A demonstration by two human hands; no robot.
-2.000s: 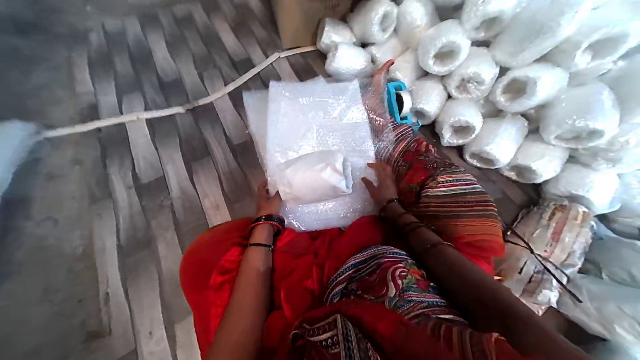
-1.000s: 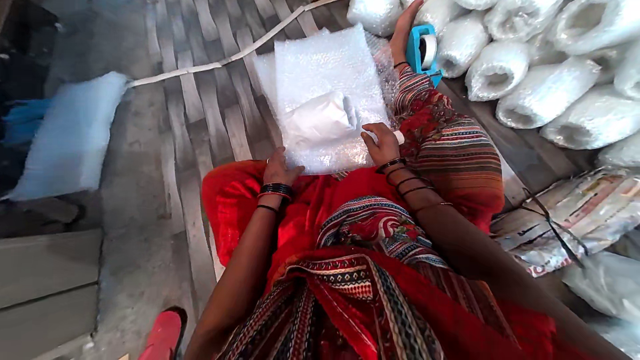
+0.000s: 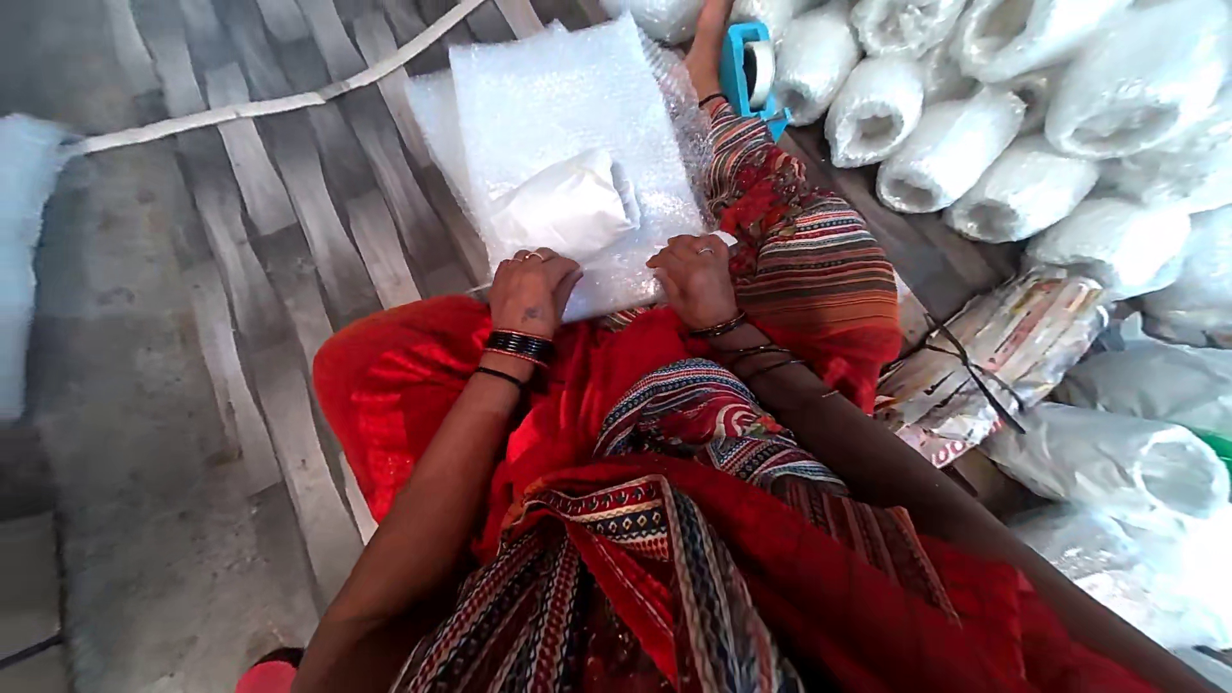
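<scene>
Sheets of bubble wrap [image 3: 568, 106] lie in front of my lap, with a white paper-wrapped bundle [image 3: 568, 207] resting on their lower part. My left hand [image 3: 529, 294], wearing dark bangles, grips the near left edge of the wrap, fingers curled over it. At the near right edge, my right hand [image 3: 698, 279] holds the wrap too, and a small white piece [image 3: 724, 238] shows beside its fingers. What lies under the fingers is hidden. The bundle sits just beyond both hands, touched by neither as far as I can see.
A blue tape dispenser [image 3: 756, 72] with a roll stands by a bare foot. Many bubble-wrapped rolls [image 3: 948, 144] are piled at the right, above a tied bundle of printed plastic [image 3: 996, 356]. A pale strip [image 3: 318, 96] crosses the patterned floor; another bubble-wrap sheet [image 3: 24, 260] lies far left.
My right hand, flat near the bundle two seconds ago, is now curled on the near edge of the wrap. My left hand has closed on that edge too. The bundle remains on the wrap.
</scene>
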